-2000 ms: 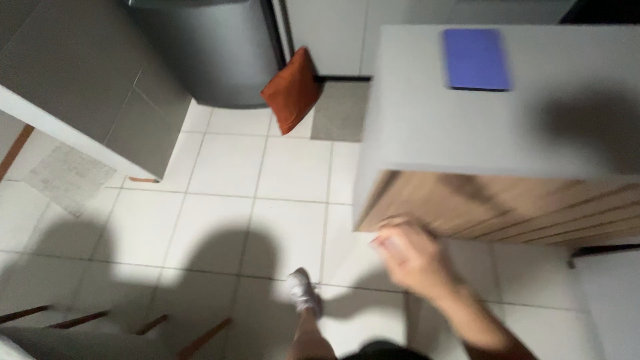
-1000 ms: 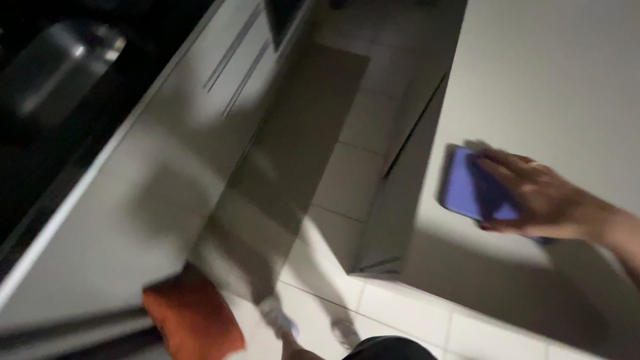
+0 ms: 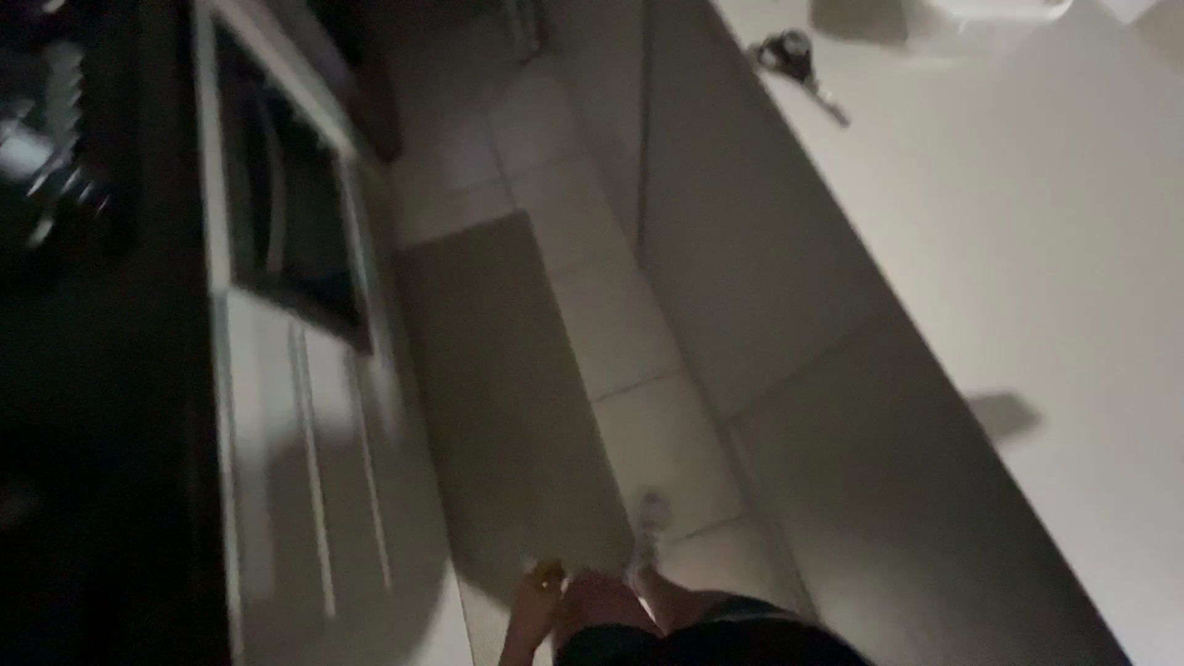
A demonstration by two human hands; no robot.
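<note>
My left hand (image 3: 536, 594) hangs low at the bottom of the view, beside my bare legs and above the dark floor mat (image 3: 509, 398). It is small, dim and blurred. A small yellowish spot shows at its fingers; whether that is something held cannot be told. My right hand is out of view. On the pale countertop (image 3: 1045, 240) at the right, a small dark object with a strap or key-like end (image 3: 791, 57) lies close to the edge, away from both hands.
A narrow tiled aisle (image 3: 638, 407) runs between the island's side panel (image 3: 805, 305) and cabinets with long handles (image 3: 324, 481). An oven door (image 3: 296, 203) is on the left, below a dark counter (image 3: 92, 370). A whitish container (image 3: 999, 9) stands at the top right.
One second ago my right hand was on a flat blue-purple object on the countertop; hand and object are now out of view. The view has moved along the aisle, and my left hand has come in.
</note>
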